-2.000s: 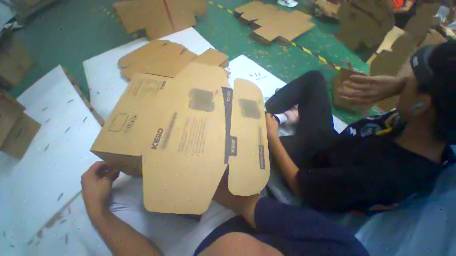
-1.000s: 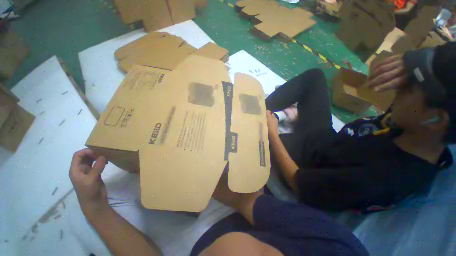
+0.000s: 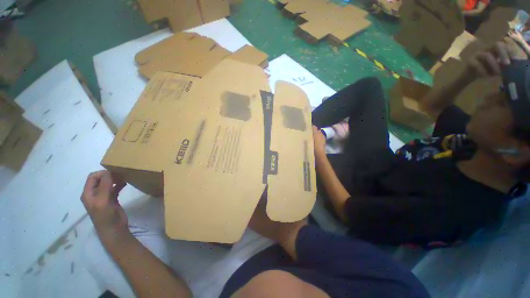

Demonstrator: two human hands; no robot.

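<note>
A part-folded brown carton (image 3: pixel 200 157) lies across my lap, its printed face up with black lettering and a dark square. A rounded front flap (image 3: pixel 293 154) extends along its right side. A short side wall (image 3: pixel 139 179) hangs down at the lower left. My left hand (image 3: pixel 104 198) is at the carton's lower left corner with curled fingers; whether it grips the edge is unclear. My right hand does not show; a bare limb passes under the carton's right part.
Brown blanks (image 3: pixel 180 52) lie on a white sheet (image 3: pixel 52 139) beyond the carton. A seated person in black (image 3: pixel 407 198) is close on the right, one hand near the flap and one raised. An open carton (image 3: pixel 409 105) stands beyond. More cardboard (image 3: pixel 331 22) lies on the green floor.
My left hand has moved slightly left and up along with the carton's lower left corner. The carton has shifted slightly upward in view. The neighbour's raised hand has moved up to the head.
</note>
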